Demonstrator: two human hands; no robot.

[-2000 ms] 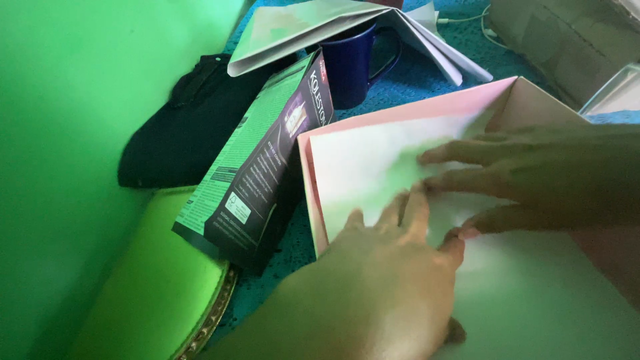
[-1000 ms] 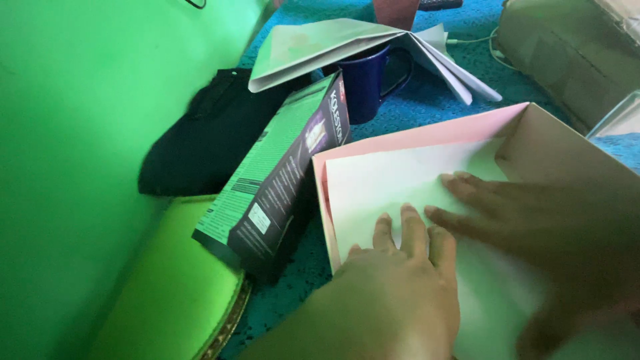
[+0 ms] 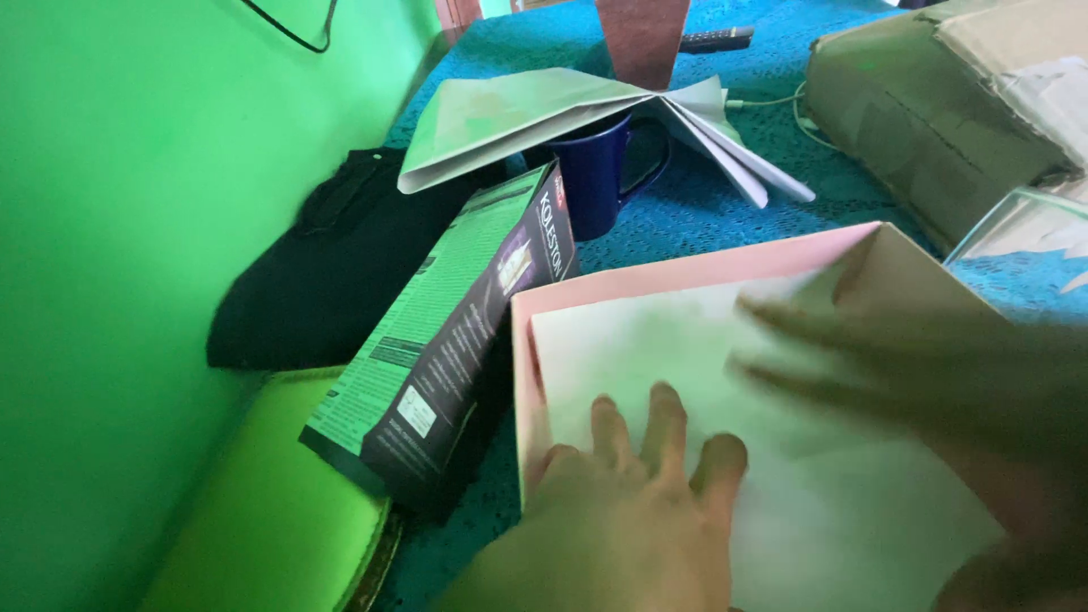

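Observation:
A shallow pink box or lid (image 3: 705, 263) lies on a blue tablecloth, with a white sheet of paper (image 3: 790, 493) flat inside it. My left hand (image 3: 637, 501) rests on the lower left of the sheet with its fingers spread, close to the box's left wall. Over the sheet's right side is my right hand (image 3: 918, 382), blurred, its fingers apart and nothing seen between them. Whether it touches the paper I cannot tell. Left of the pink box leans a black and green Koleston carton (image 3: 459, 340).
Behind stands a dark blue mug (image 3: 591, 178) under folded papers (image 3: 527, 110). A worn cardboard box (image 3: 909, 110) is at the back right, near a white cable (image 3: 765, 104). Black cloth (image 3: 314, 280) lies left, over a yellow-green cushioned seat (image 3: 272, 501) by the green wall.
My right hand has drawn off to the right from beside my left hand, where it was two seconds ago. The left stays on the sheet. The view has tilted up somewhat.

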